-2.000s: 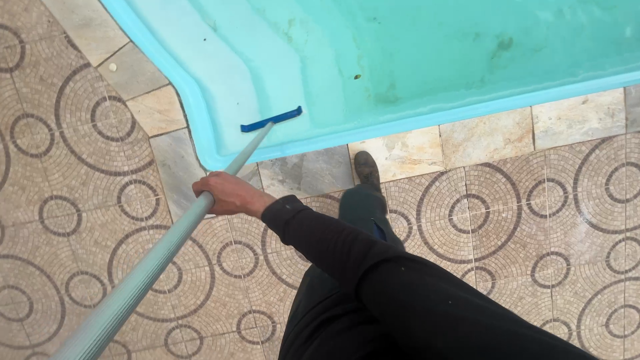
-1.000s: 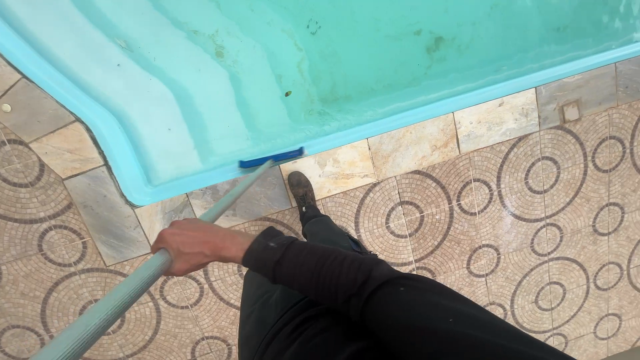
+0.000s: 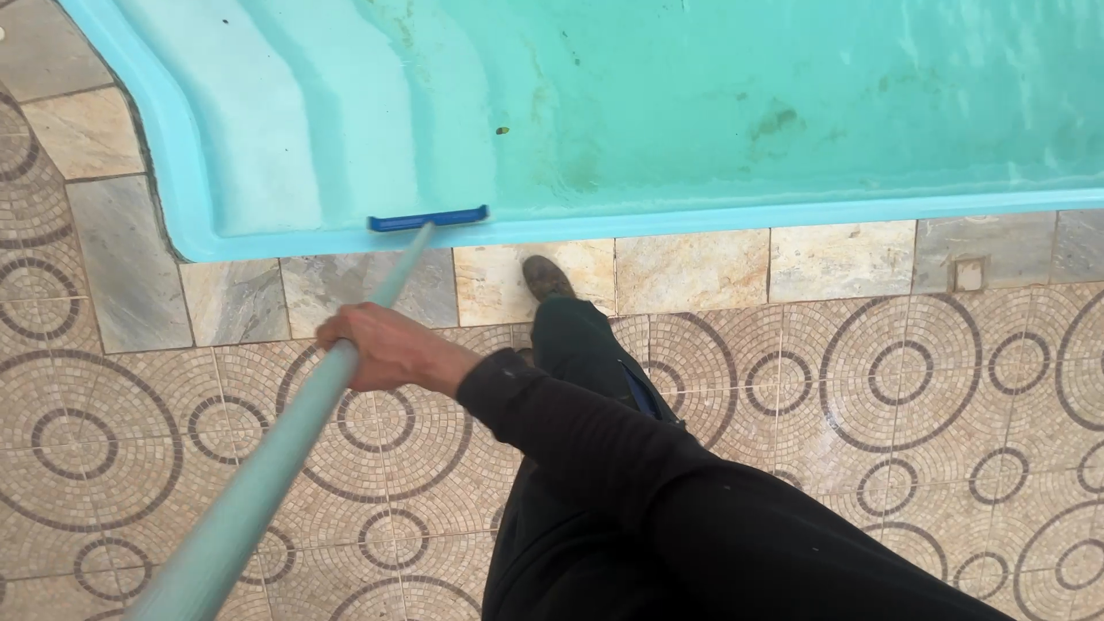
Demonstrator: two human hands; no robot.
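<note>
My right hand [image 3: 392, 349], at the end of a black sleeve reaching in from the lower right, is closed around a long pale green ribbed pole [image 3: 250, 483]. The pole runs from the bottom left up to a blue pool brush head [image 3: 429, 219]. That head lies at the near rim [image 3: 690, 217] of the light blue pool, beside the lower ends of the pool steps [image 3: 362, 129]. Whether its underside touches the wall cannot be told. My left hand is out of view.
Stone coping tiles [image 3: 690, 269] border the pool, and my dark shoe [image 3: 547, 278] stands on one of them. Circle-patterned mosaic paving [image 3: 897, 379] lies around my legs. A leaf-like bit [image 3: 503, 131] and dark stains [image 3: 776, 121] show in the pool.
The brush head has come from over the steps to the pool's near rim. My right hand has kept its hold on the pole. The view has shifted.
</note>
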